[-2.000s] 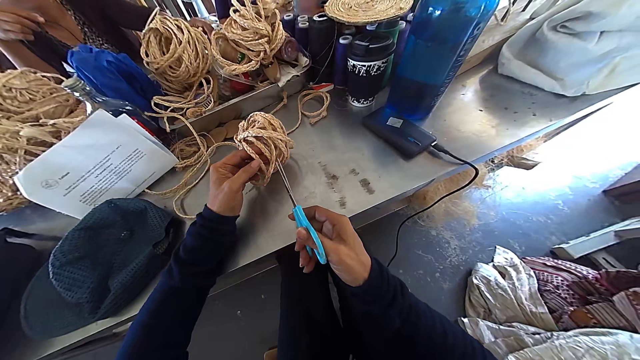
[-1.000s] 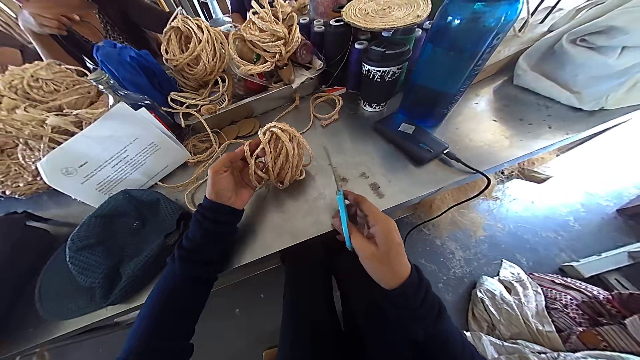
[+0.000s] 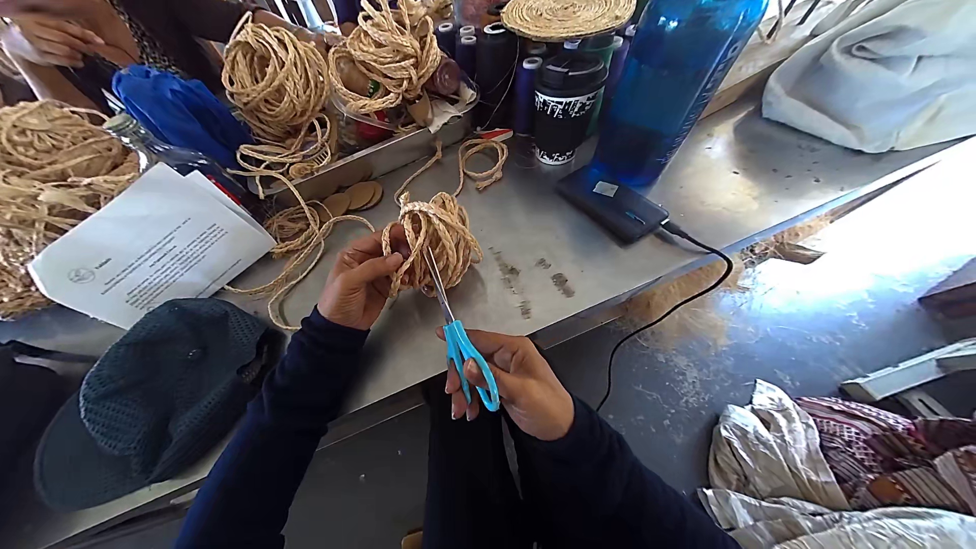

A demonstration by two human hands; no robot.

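My left hand point(image 3: 361, 279) grips the left side of a bundle of braided natural-fibre cord point(image 3: 450, 236) above the metal table. In my right hand point(image 3: 515, 377) is a pair of scissors with light blue handles point(image 3: 460, 354), fingers through the loops. Its blades point up and left and lie against the front of the bundle; whether the tips are inside the coils I cannot tell. A looped length of cord point(image 3: 484, 164) lies on the table just behind the bundle, and more loose cord point(image 3: 305, 252) trails to the left.
Behind stand a metal tray point(image 3: 374, 158) with cord coils, thread spools point(image 3: 526, 95), a black patterned cup point(image 3: 568, 114) and a blue bottle point(image 3: 656, 84). A power bank point(image 3: 614, 206) with a cable lies at right. Papers point(image 3: 152, 248) and a dark cap point(image 3: 164, 389) lie left. Another person's hands show top left.
One second ago the scissors were apart from the bundle, to its right. My right hand has brought them back left, with the blades against the cord. My left hand still holds the bundle.
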